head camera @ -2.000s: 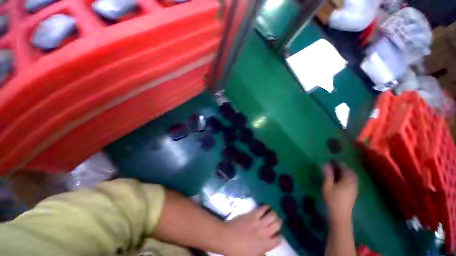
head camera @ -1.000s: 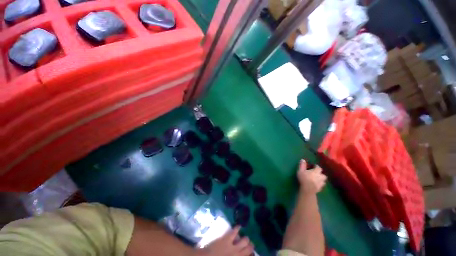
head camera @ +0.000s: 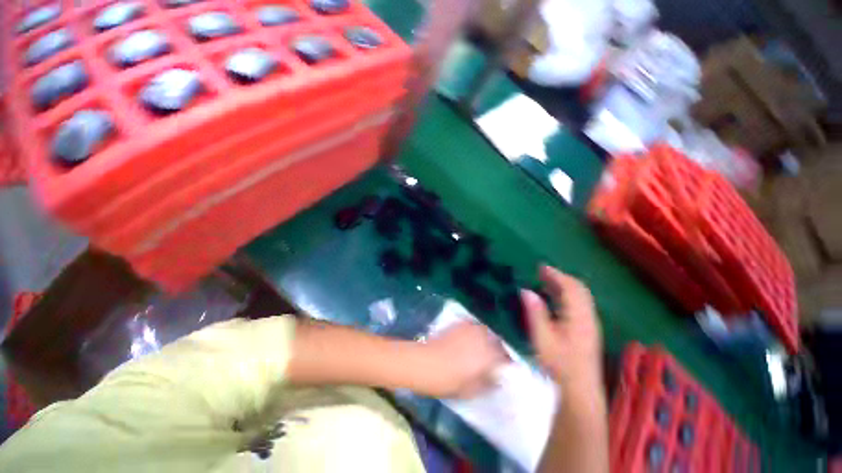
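Many black rounded device units [head camera: 420,236] lie loose on the green bench [head camera: 545,222], blurred. My left hand [head camera: 466,360] rests on the white sheet [head camera: 517,416] with its fingers curled; whether it holds anything is hidden. My right hand [head camera: 561,323] is raised beside the units, thumb and fingers apart, near the right end of the group. Something dark shows between its thumb and fingers, but blur hides whether it is held. A small clear scrap [head camera: 382,311] lies left of the sheet.
A tall red-orange tray stack [head camera: 268,175] with grey units stands at left. A parts tray [head camera: 669,416] is at lower right, with crooked empty trays [head camera: 702,231] beyond. A cardboard box [head camera: 74,314] with clear plastic is low left. Torn white paper [head camera: 517,125] lies across the bench.
The view has swung, bringing the cardboard box and right-hand parts tray into view. My right hand has come back from the far side of the bench, nearer my left hand. More white sheet shows.
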